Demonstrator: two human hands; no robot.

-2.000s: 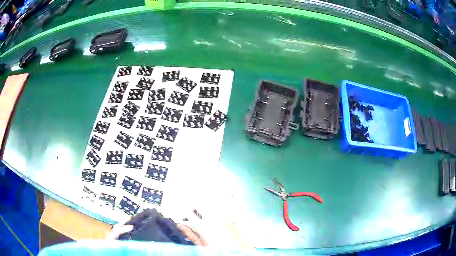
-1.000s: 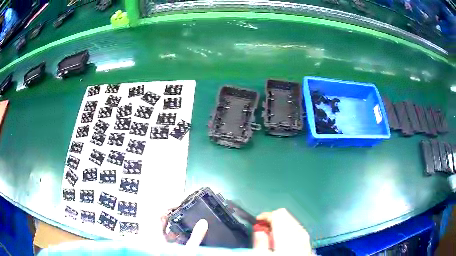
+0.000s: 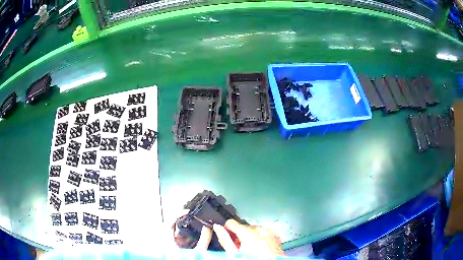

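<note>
A black plastic housing (image 3: 210, 209) is held tilted at the bottom centre. My left hand (image 3: 190, 236) grips its left side, with fingers at the near edge. My right hand (image 3: 254, 237) is closed on the red-handled nippers (image 3: 234, 239), of which only a bit of red shows; the metal jaws seem to reach into the housing, but they are small and blurred. The lower parts of both hands are cut off by my light blue sleeves and the picture's edge.
Two open housings stand behind, one left (image 3: 199, 118) and one right (image 3: 249, 101). A blue bin (image 3: 325, 123) holds small black parts. Dark cover plates (image 3: 401, 94) lie in rows at right. A white sheet (image 3: 134, 177) bears rows of small black pieces. A blue carton (image 3: 325, 248) is at bottom right.
The view has turned right. The nippers have been picked up from the bench by my right hand and moved in over the housing, which my left hand still holds.
</note>
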